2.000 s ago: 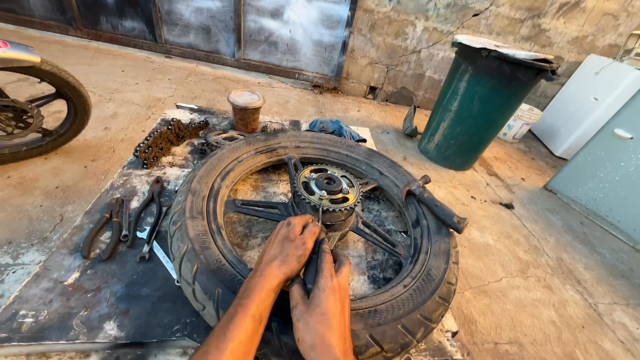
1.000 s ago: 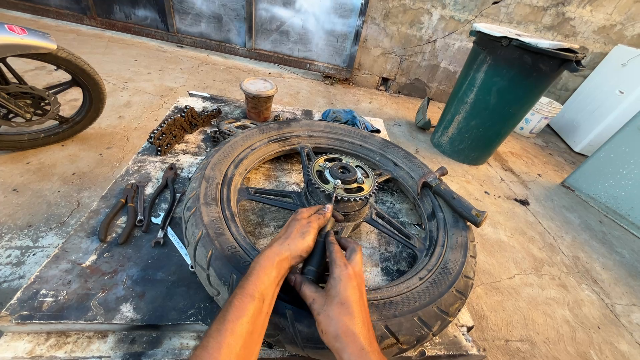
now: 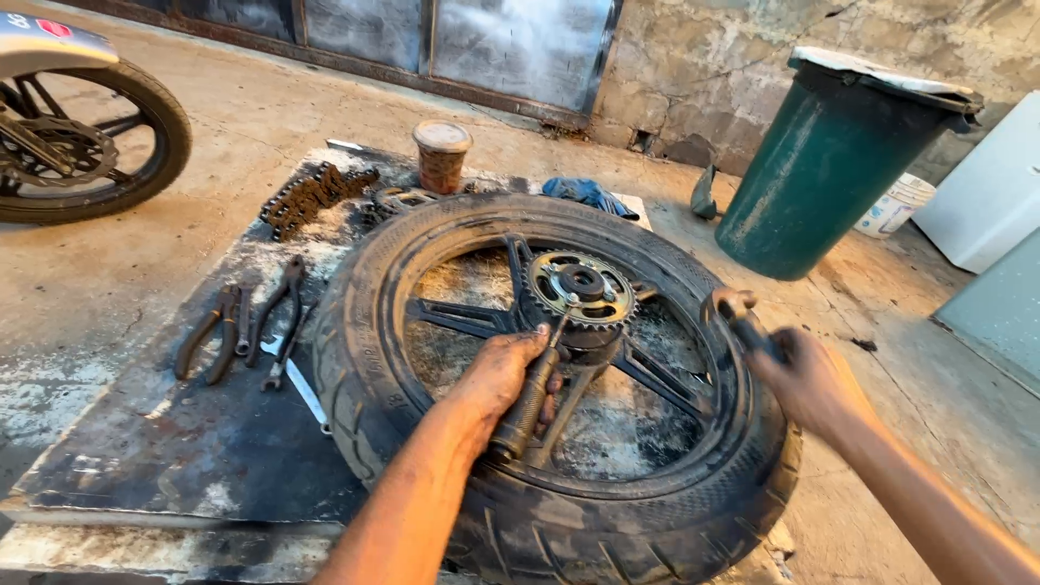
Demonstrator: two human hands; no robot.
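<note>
A motorcycle wheel [image 3: 366, 325] with its tyre lies flat on a low board, a toothed rear sprocket [image 3: 539, 280] bolted at its hub. My left hand [image 3: 508, 378] is closed around a screwdriver-like driver [image 3: 524, 406] with a dark knurled grip; its shaft slants up to a bolt area at the sprocket's near edge. At the tyre's right side, my right hand [image 3: 784, 366] is wrapped around the dark handle of a hammer [image 3: 739, 317], whose head is by the tyre's sidewall. The hand is slightly blurred.
Pliers [image 3: 207, 333], more pliers [image 3: 280, 301] and wrenches [image 3: 301, 382] lie left of the wheel. Behind it are a drive chain [image 3: 313, 199], a lidded tub [image 3: 442, 158] and a blue cloth [image 3: 589, 195]. A green bin [image 3: 812, 171] stands back right; a motorcycle's wheel [image 3: 175, 138] stands left.
My right hand has left the driver's handle and moved right to the hammer, which lay on the tyre before. My left hand has stayed at the driver.
</note>
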